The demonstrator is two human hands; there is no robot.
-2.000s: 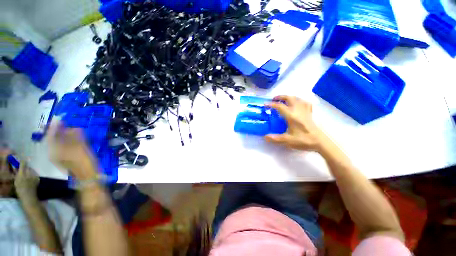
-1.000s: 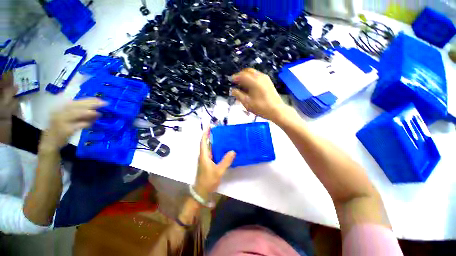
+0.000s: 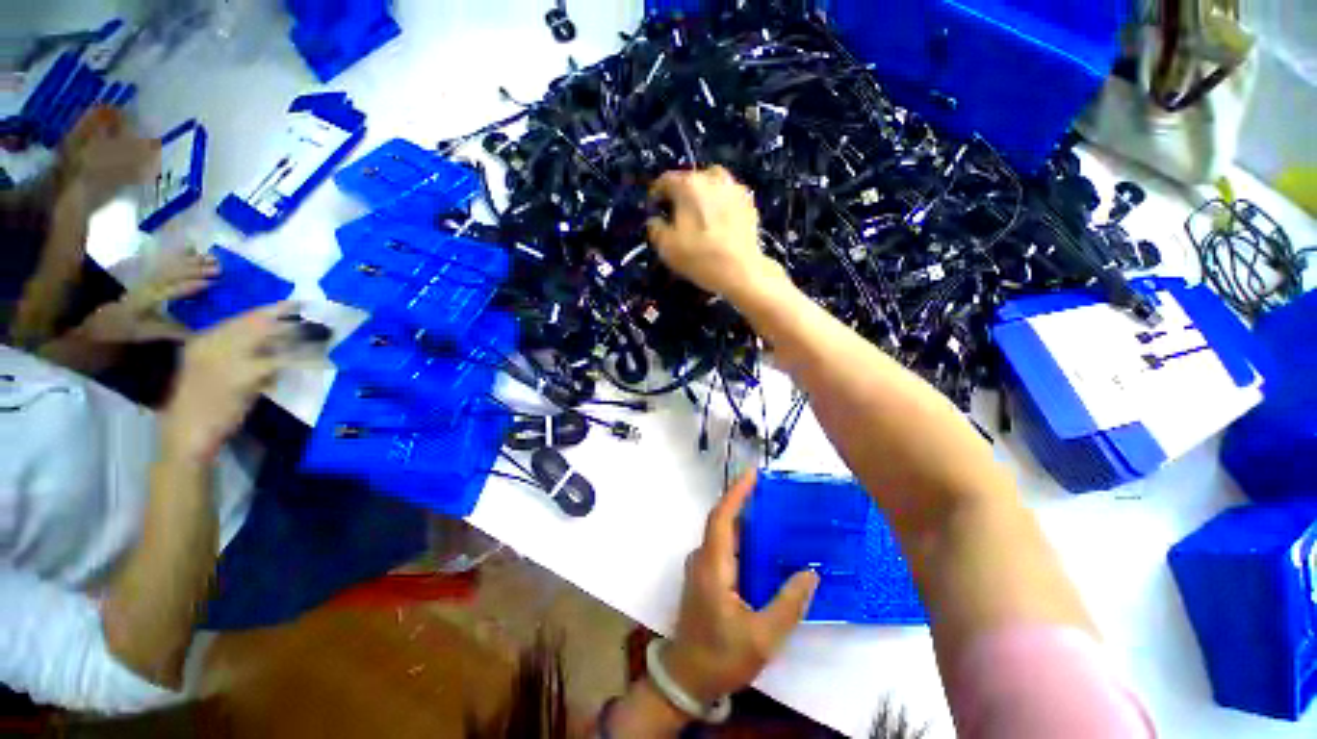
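A single blue insert tray (image 3: 845,556) lies on the white table near the front edge. My left hand (image 3: 737,599) is at its left end, thumb over the tray's face and fingers along its side. My right hand (image 3: 705,228) is at the black cable pile (image 3: 809,217), fingers curled down on the cables; what its fingertips hold is hidden. My right forearm crosses over the tray's right part.
Filled trays (image 3: 412,419) overlap at left with coils protruding. Another person's hands (image 3: 231,361) work there. Flat printed cards (image 3: 1134,383) lie right. An empty tray stack (image 3: 1254,606) stands at far right. A large blue block (image 3: 982,72) stands behind the pile.
The view has swung left, showing more of the neighbouring person. My right hand has reached further into the pile. My left hand stays at the tray. The other person's hands have moved.
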